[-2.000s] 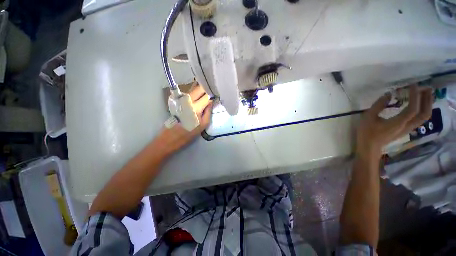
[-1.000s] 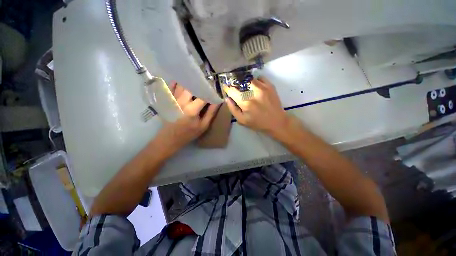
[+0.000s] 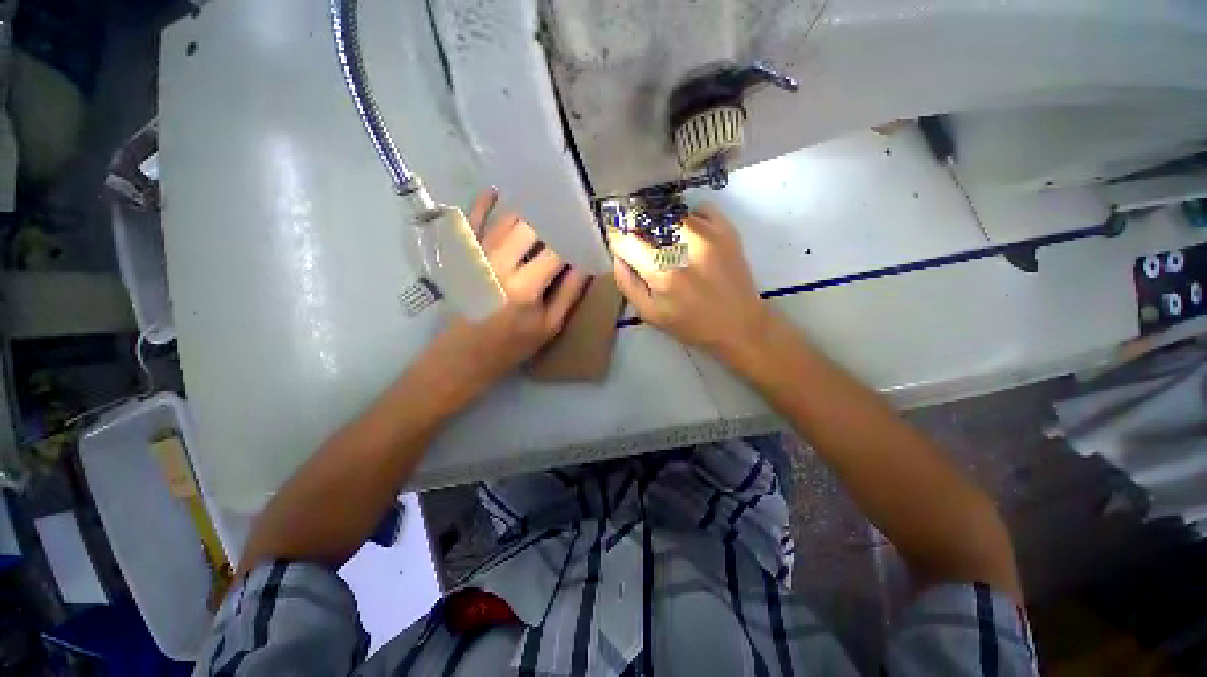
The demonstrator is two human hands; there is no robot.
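Note:
A small brown cut piece (image 3: 580, 341) lies flat on the bed left of and in front of the presser foot (image 3: 651, 225), its angled corner towards me. My left hand (image 3: 523, 294) rests on its left edge, partly behind the lamp head, with a dark strip at the fingertips. My right hand (image 3: 695, 280) is at the presser foot, fingertips at the needle area; the thumb is near the piece's upper right edge. What its fingertips pinch is hidden.
The white machine head (image 3: 927, 66) with a ribbed tension dial (image 3: 711, 136) is above my hands. The lamp head (image 3: 457, 258) hangs over my left hand. A black switch box (image 3: 1171, 294) is at the right table edge. A white bin (image 3: 146, 529) stands at lower left, grey cloth (image 3: 1145, 430) at right.
My right hand has come from the far right of the machine to the needle area. The brown piece now shows in front of the foot between both hands. The view has moved closer to the machine head.

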